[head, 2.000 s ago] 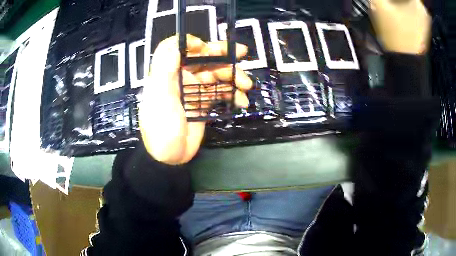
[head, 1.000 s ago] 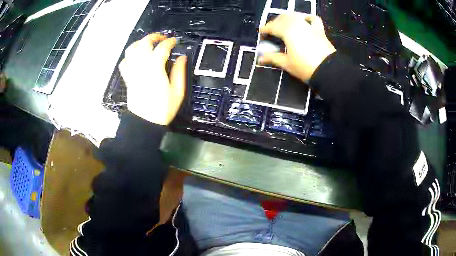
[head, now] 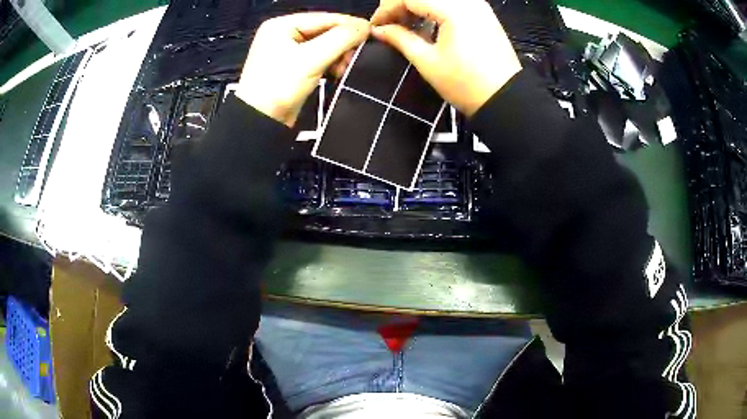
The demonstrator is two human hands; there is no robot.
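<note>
A die-cut window sheet (head: 385,114), dark rectangles divided by white lines, hangs tilted over the black blister tray (head: 270,214). My left hand (head: 305,64) pinches its top edge with thumb and finger. My right hand (head: 450,51) pinches the same edge just beside it, the fingertips nearly touching. Whether a separate piece is between the fingertips cannot be told. Black housings (head: 352,195) with keypad grids lie in the tray's front row, partly hidden by the sheet; white frames show beside it.
Long white backing sheets (head: 86,172) lie at the left. Peeled film scraps (head: 627,78) lie right of the tray. A glossy black tray stack (head: 721,172) stands at far right. A blue basket (head: 29,348) and brown cardboard (head: 78,327) are below the bench edge at left.
The housing held in my left hand two seconds ago is no longer in it. My left hand has moved up and right to the sheet's top edge, meeting my right hand; the sheet has shifted left.
</note>
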